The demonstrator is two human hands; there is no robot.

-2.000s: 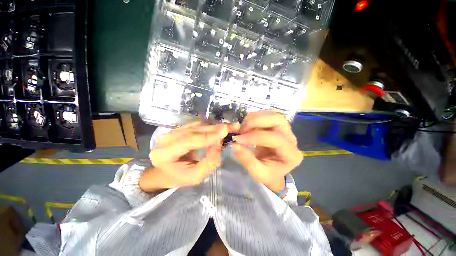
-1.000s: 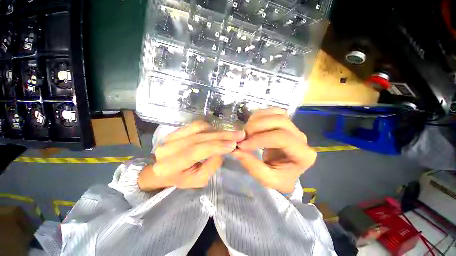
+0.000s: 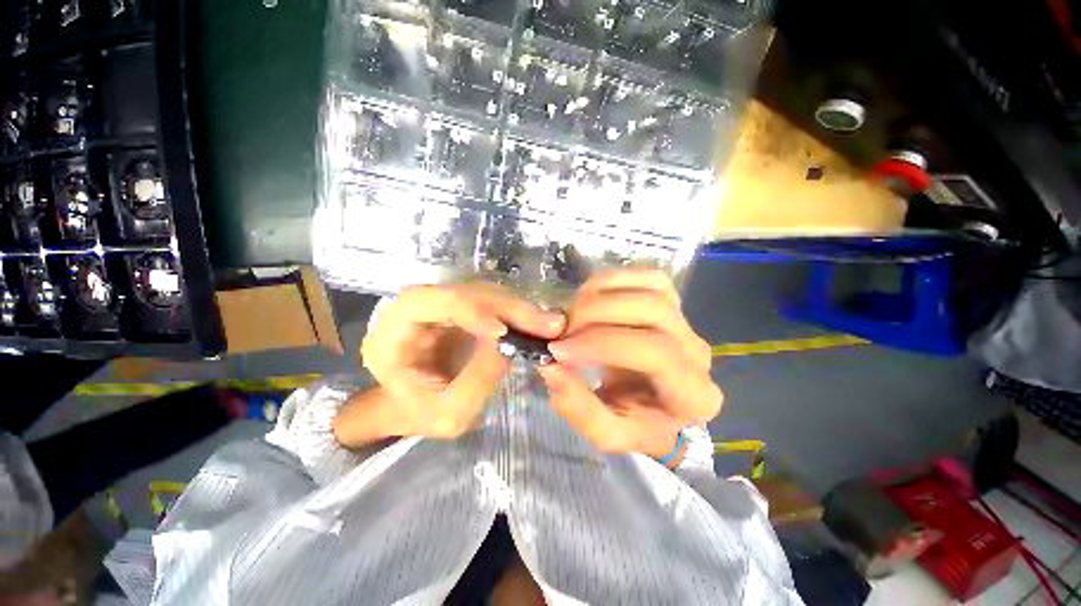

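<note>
A small dark round module (image 3: 529, 345), seen nearly edge-on as a thin dark bar with silvery spots below, is held between both hands in front of the smock. My left hand (image 3: 436, 359) grips its left side with fingertips and thumb. My right hand (image 3: 634, 359) grips its right side, with a blue band at the wrist. Fingers hide part of the module. The clear blister tray (image 3: 409, 148) lies just beyond the hands, with strong glare and dark parts and specks in its pockets.
A black blister tray (image 3: 190, 178) with round silvery-black parts is at left. A black machine with push buttons (image 3: 840, 114) and a pale wooden board (image 3: 806, 178) are at right. Below the bench are a cardboard box (image 3: 275, 317) and a blue stool (image 3: 877, 296).
The hands have opened apart slightly and the module between them now shows as a dark bar. The view has shifted a little. A dark-clothed limb of another person has appeared at lower left.
</note>
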